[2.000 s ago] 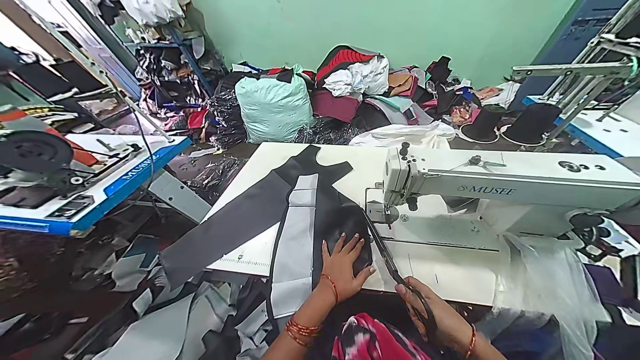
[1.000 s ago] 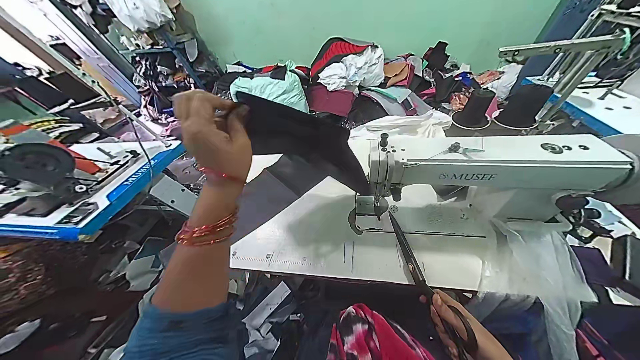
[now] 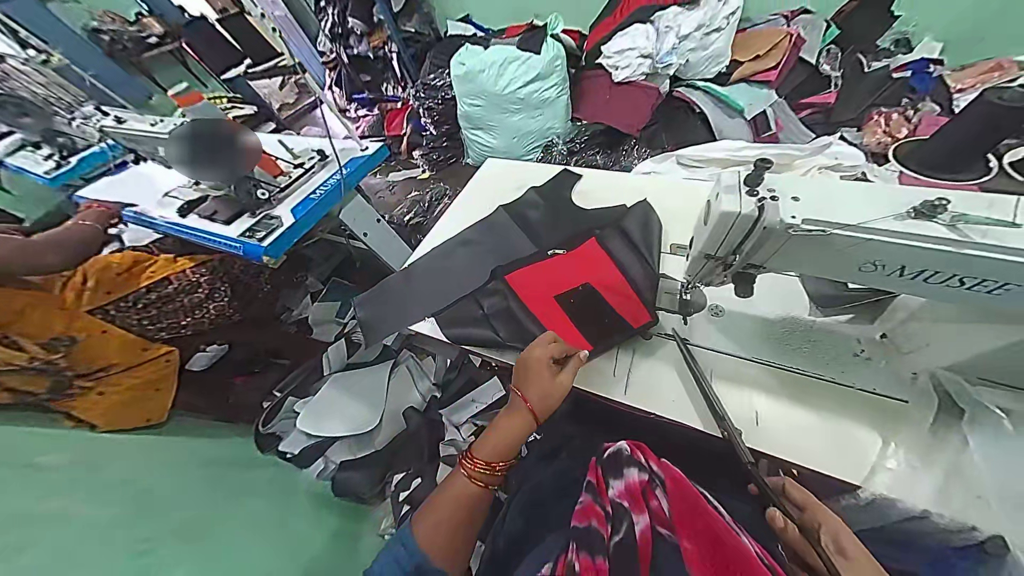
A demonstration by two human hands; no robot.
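Note:
My left hand [image 3: 550, 370] pinches the lower edge of a black and red fabric piece [image 3: 532, 282], which lies on the white sewing table [image 3: 496, 186] and bears a black rectangular patch. Beneath and behind it spreads a dark grey fabric piece [image 3: 480, 248]. The sewing machine's needle and presser foot area [image 3: 686, 294] is just right of the fabric. In my right hand [image 3: 816, 524], at the lower right, is a pair of long dark scissors [image 3: 720, 412]; the blades point up toward the presser foot, over the table's front edge. The handles are partly hidden by my fingers.
A second sewing table with blue edges [image 3: 300, 216] stands at the left, with another person's arm [image 3: 52, 244] beyond. Fabric scraps [image 3: 360, 400] are heaped below my table. A pale green bag [image 3: 512, 100] and piled cloth lie behind. Clear plastic [image 3: 944, 448] hangs at the right.
My left hand has come down from its raised position with dark fabric to the table's front edge. The fabric now lies with its red section showing. The view has swung left and down.

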